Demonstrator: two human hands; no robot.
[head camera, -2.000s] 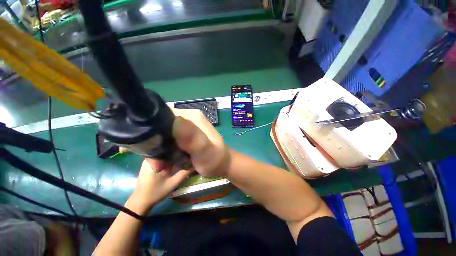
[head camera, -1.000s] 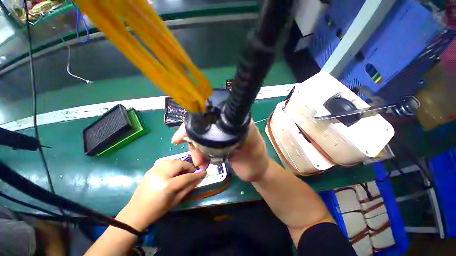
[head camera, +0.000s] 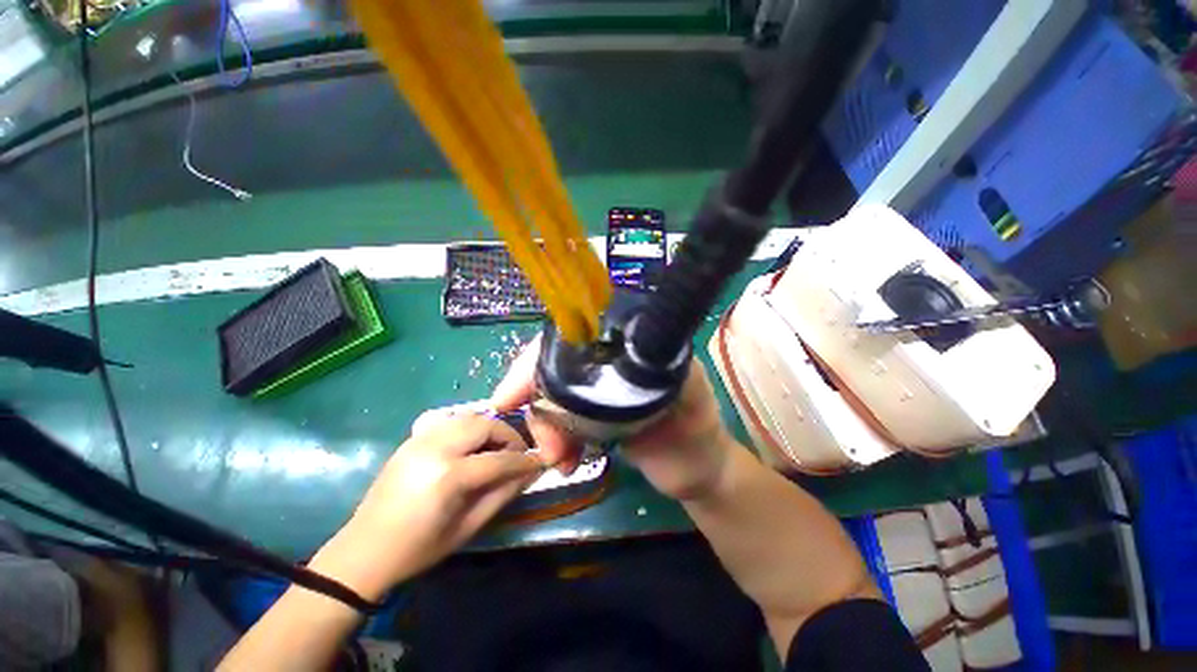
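The electric screwdriver (head camera: 614, 374), a black and grey cylinder, hangs from the yellow-orange strap (head camera: 505, 171) with its black cable rising from the top. My right hand (head camera: 683, 440) is closed around its body. A white housing (head camera: 571, 486) with a brown-orange edge lies under the screwdriver at the bench's front edge, mostly covered by my hands. My left hand (head camera: 453, 486) is at the housing, its fingers bent together beside the screwdriver's lower end. The screwdriver's tip and whatever is between my left fingertips are hidden.
Screws (head camera: 492, 357) lie scattered near the black screw tray (head camera: 486, 284). A smartphone (head camera: 635, 244) lies beside it. A black tray on a green base (head camera: 286, 328) is left. Stacked housings (head camera: 866, 341) stand right, with a blue crate (head camera: 1037, 617) below. Black cables cross the left side.
The screwdriver and my right hand moved from left to right over the housing, then slightly further right. My left hand came up onto the housing. The black tray and the scattered screws came into view.
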